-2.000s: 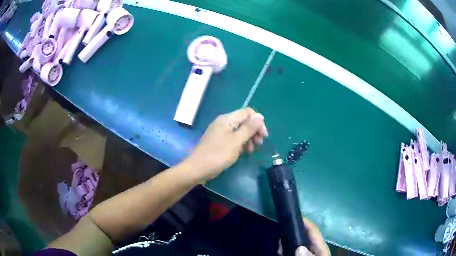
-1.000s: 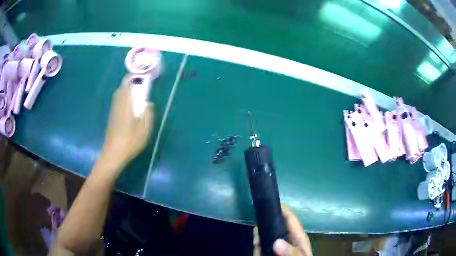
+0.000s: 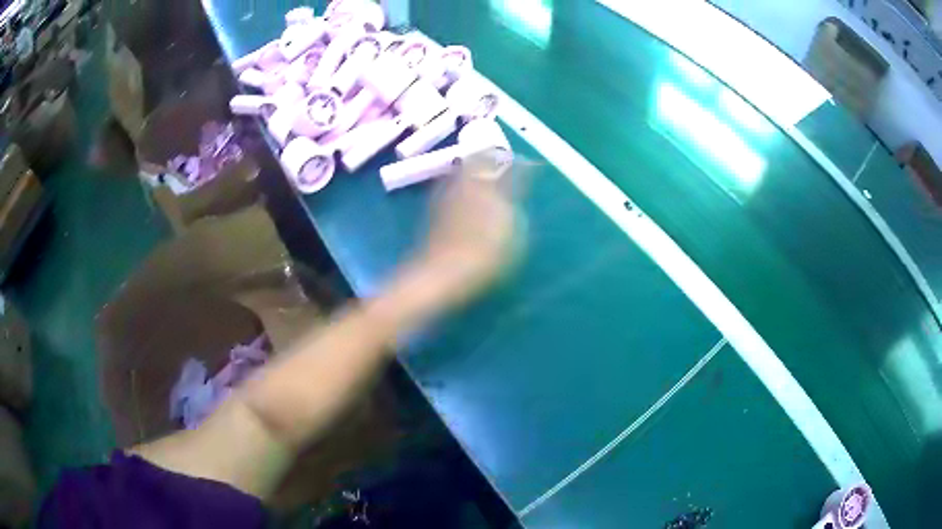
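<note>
My left hand [image 3: 477,222] is blurred and reaches to the near right edge of a pile of pale pink handheld fans [image 3: 362,103] on the green belt. Its fingers overlap the head end of one fan [image 3: 418,168] lying at the pile's edge; whether they grip it cannot be told. My right hand and the black electric screwdriver are not in view. A small dark pile of screws [image 3: 690,518] is cut off by the bottom edge.
Another pink fan [image 3: 849,507] is partly visible at the bottom right, by the white edge strip [image 3: 677,258]. Open brown cartons [image 3: 222,243] stand left of the belt, with pink and purplish parts [image 3: 222,382] inside.
The view has swung left to the fan pile. My left hand has moved from the single fan to the pile. My right hand and the screwdriver have left the picture.
</note>
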